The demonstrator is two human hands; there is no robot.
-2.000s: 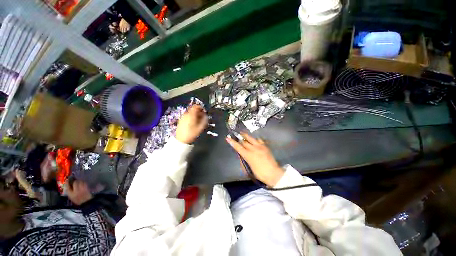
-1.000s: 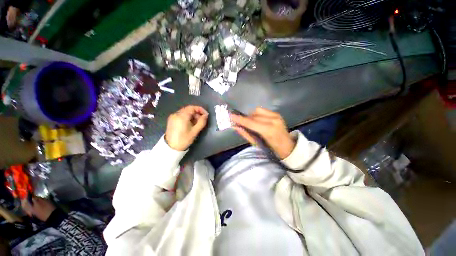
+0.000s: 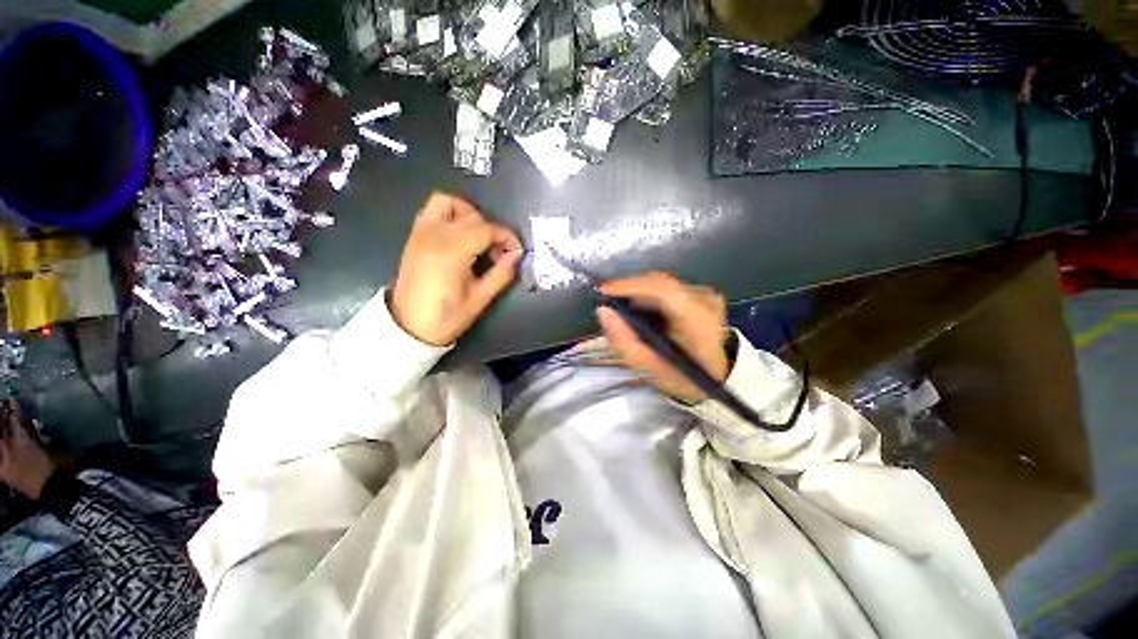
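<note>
A small white and silver board [image 3: 550, 250] lies on the dark bench mat between my hands. My right hand [image 3: 664, 335] holds the black soldering iron [image 3: 680, 358] like a pencil, its thin tip over the board. The black cable runs back over my right wrist. My left hand [image 3: 459, 267] is at the board's left edge, thumb and forefinger pinched together; whether a small part is between them cannot be told. A pile of silver-grey boards [image 3: 558, 56] lies beyond. A pile of narrow white-silver strip parts [image 3: 225, 206] lies to the left.
A purple-rimmed cylinder [image 3: 135, 125] and yellow block [image 3: 56, 290] stand at the left. Thin silver wires [image 3: 861, 94] lie on the green mat, with a dark spiral [image 3: 967, 31] behind. An open cardboard box [image 3: 1017, 412] is at the lower right. Another person's patterned sleeve [image 3: 106, 549] shows lower left.
The view has moved closer to the bench. My left hand came from the strip pile to the board. My right hand now holds the iron with its tip over the board.
</note>
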